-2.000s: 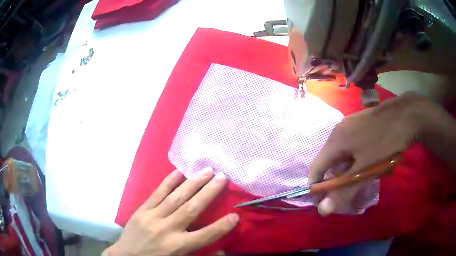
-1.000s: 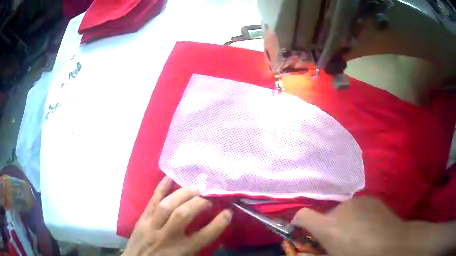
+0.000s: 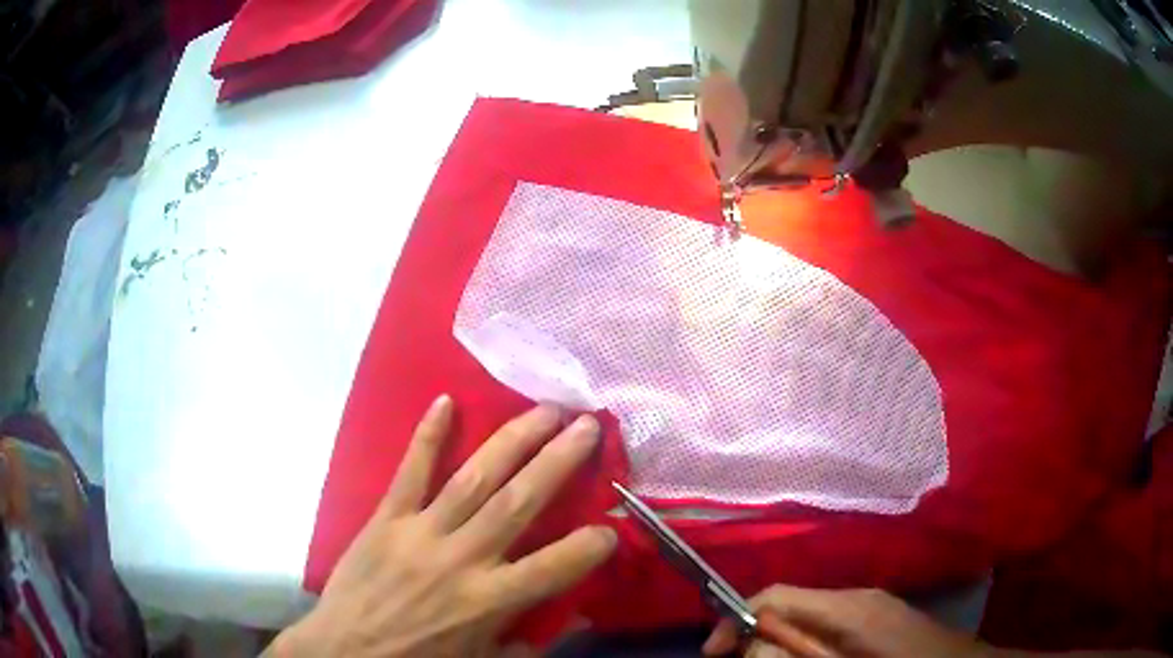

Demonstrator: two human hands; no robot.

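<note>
A large red garment panel (image 3: 412, 296) lies spread on the table with a pale, finely dotted pocket lining piece (image 3: 720, 347) on it. The lining's lower left edge is folded back. My left hand (image 3: 470, 533) lies flat with fingers apart, fingertips at the folded edge. My right hand (image 3: 836, 626), at the bottom edge and partly cut off, holds the scissors (image 3: 688, 562) by the orange-brown handles. The blades look closed, tips by a narrow opening below the lining. The presser foot (image 3: 731, 212) is at the lining's upper edge.
The sewing machine head (image 3: 823, 90) stands at the upper right, lamp glowing by the needle. Folded red pieces (image 3: 315, 45) lie at the upper left of the white table (image 3: 219, 424). A pale sheet hangs past the table's left edge. An orange-topped item is at the lower left.
The lining's lower left edge has been folded back. My left fingers have moved up and spread. The scissors now point steeply up-left, and my right hand is lower.
</note>
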